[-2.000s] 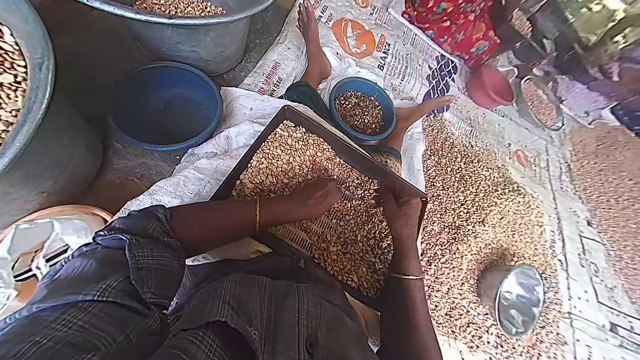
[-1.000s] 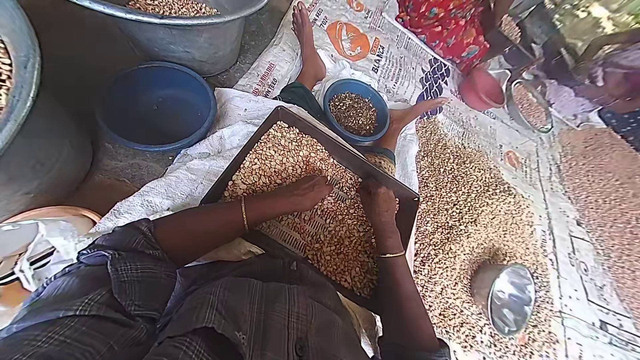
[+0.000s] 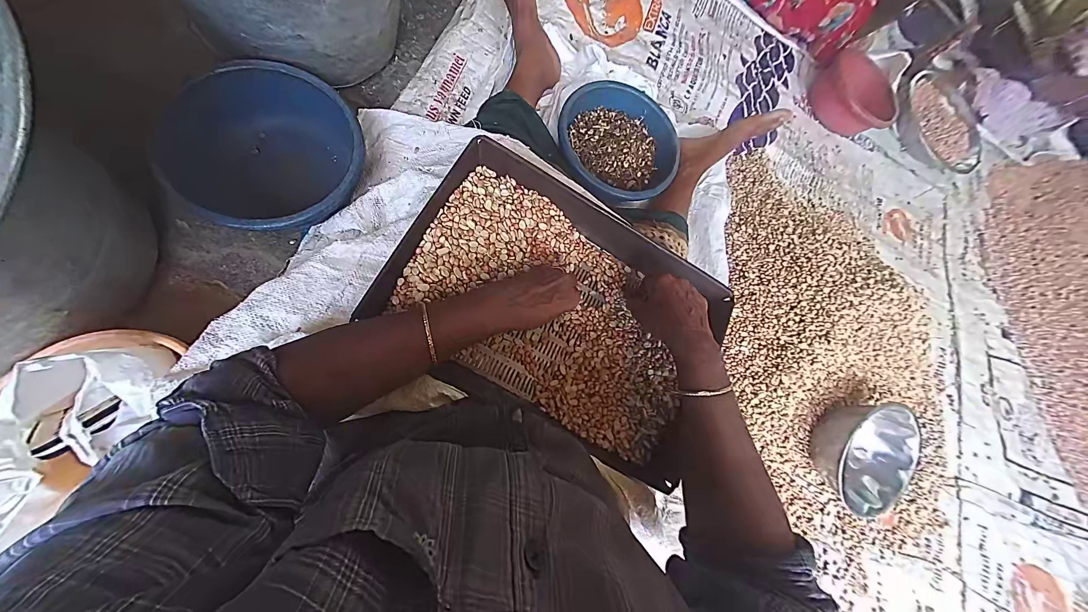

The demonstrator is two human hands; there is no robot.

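Note:
A dark rectangular tray with a slotted bottom (image 3: pixel 442 191) lies tilted across my lap, filled with pale and reddish-brown split nuts or seeds (image 3: pixel 501 223). My left hand (image 3: pixel 540 297) rests over the middle of the tray, fingers curled down at the pieces; whether it grips any is hidden. Near the tray's right wall, my right hand (image 3: pixel 671 310) is bent over darker pieces, its fingertips mostly out of sight. Just beyond the far wall stands a small blue bowl (image 3: pixel 667 127) holding dark brown bits (image 3: pixel 612 149).
Left are a blue basin (image 3: pixel 348 183) and large metal tubs (image 3: pixel 297 42). A wide heap of pieces (image 3: pixel 824 280) with a metal pot (image 3: pixel 880 459) in it covers printed sacking at right. A person's bare foot (image 3: pixel 756 129), a red pot (image 3: pixel 852 92) and a metal bowl (image 3: pixel 971 149) lie beyond.
My right hand was near the tray's upper right edge in the earlier frames and is still there. My left hand has stayed over the middle of the tray, with only small shifts.

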